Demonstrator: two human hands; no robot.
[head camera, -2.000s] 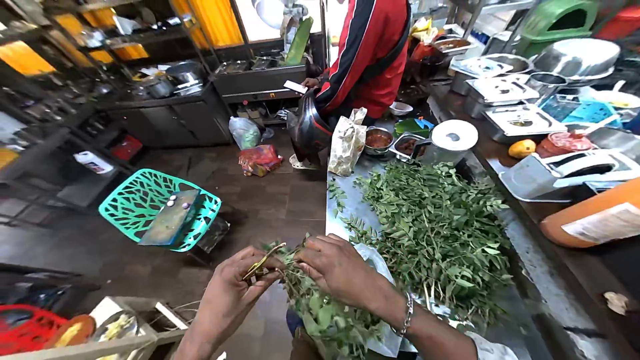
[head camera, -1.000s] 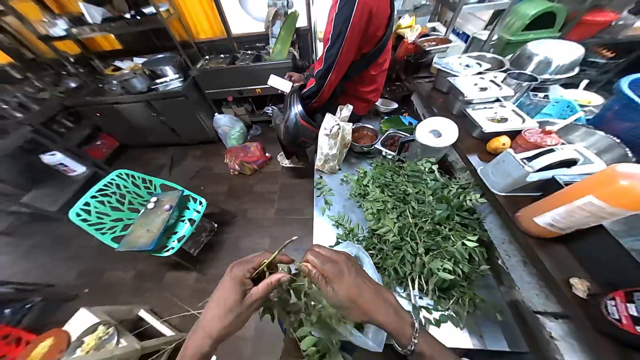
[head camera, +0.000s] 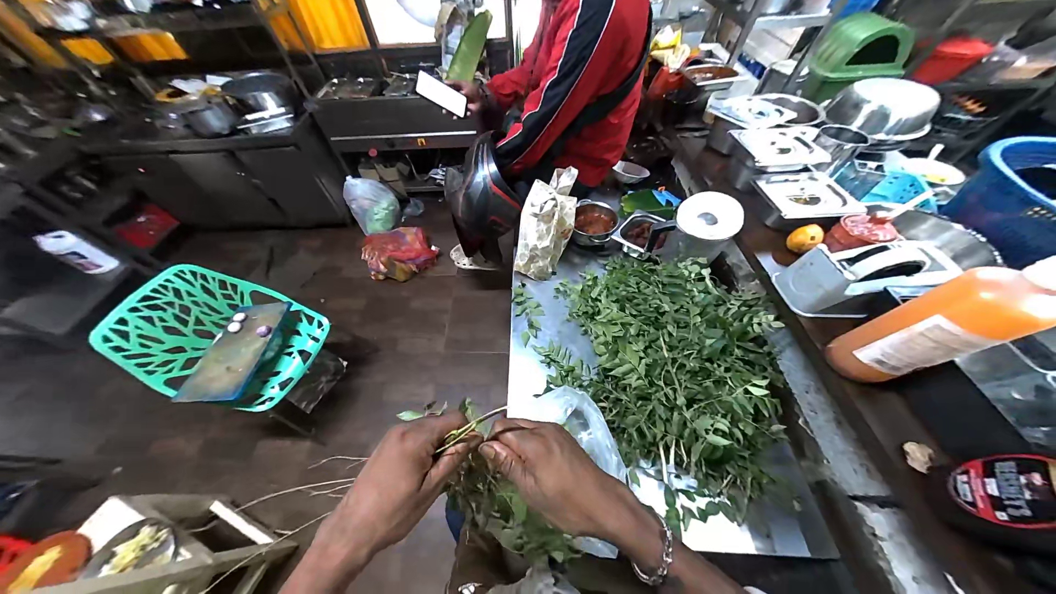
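My left hand (head camera: 404, 474) grips thin green stems, their cut ends poking up between thumb and fingers. Close beside it, my right hand (head camera: 553, 466), with a chain bracelet at the wrist, pinches the same stems. Leafy sprigs (head camera: 528, 524) hang below both hands, over my lap. A clear plastic bag (head camera: 590, 421) lies at the table edge behind my right hand, partly hidden by it. To the right, a large heap of leafy green branches (head camera: 676, 363) covers much of the metal table (head camera: 532, 371).
A paper bag (head camera: 544, 231), a pot of red sauce (head camera: 594, 224) and a white-lidded container (head camera: 709, 227) stand behind the heap. A person in a red jacket (head camera: 569, 99) stands beyond. A green plastic chair (head camera: 148, 338) holds a board (head camera: 235, 355). An orange bottle (head camera: 949, 322) is on the right counter.
My hands stay close together at the stems, with small shifts of the fingers. The person beyond still holds a white flat object.
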